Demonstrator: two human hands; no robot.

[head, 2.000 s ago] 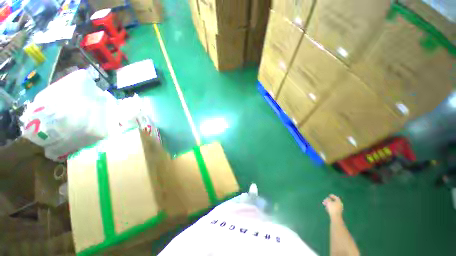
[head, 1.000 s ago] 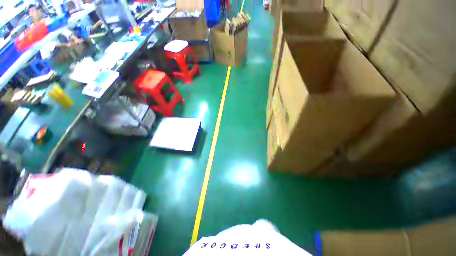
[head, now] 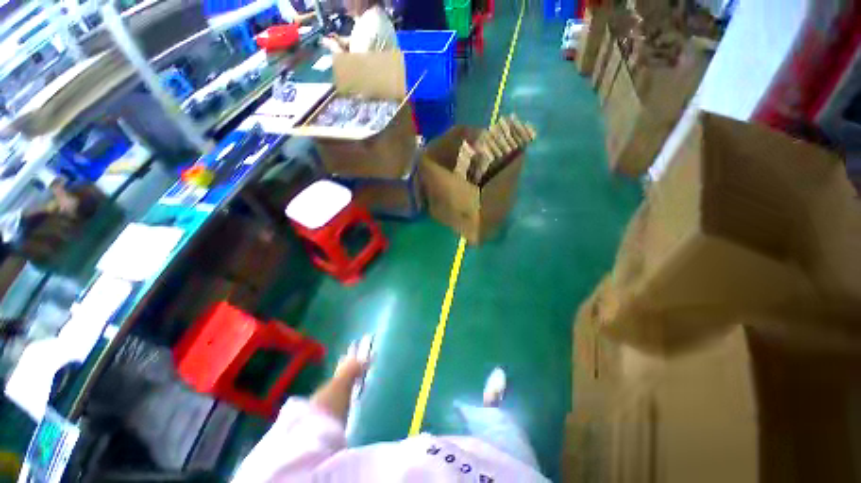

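Observation:
My left hand (head: 354,361) is in front of my body at lower centre-left, small and blurred; whether it holds anything cannot be told. My right hand is out of the picture. A red stool (head: 227,354) lies or stands tilted in view at the left of my hand. A red stool with a white top (head: 330,222) is beyond it. Farther ahead, an open carton (head: 458,193) holds upright brown cardboard pieces (head: 496,149) and stands on the yellow floor line. My shoe (head: 496,387) shows on the green floor.
Large open cartons (head: 746,236) line the right side. A workbench (head: 179,231) with papers runs along the left. An open carton (head: 363,156) with shiny contents stands by the bench, near a blue crate (head: 427,66). A person (head: 371,30) is at the bench. A yellow line (head: 444,325) runs along the aisle.
The view has moved forward along the aisle. The stools and carton of cardboard pieces are nearer. The white bag at lower left has left view. My left hand has come into view.

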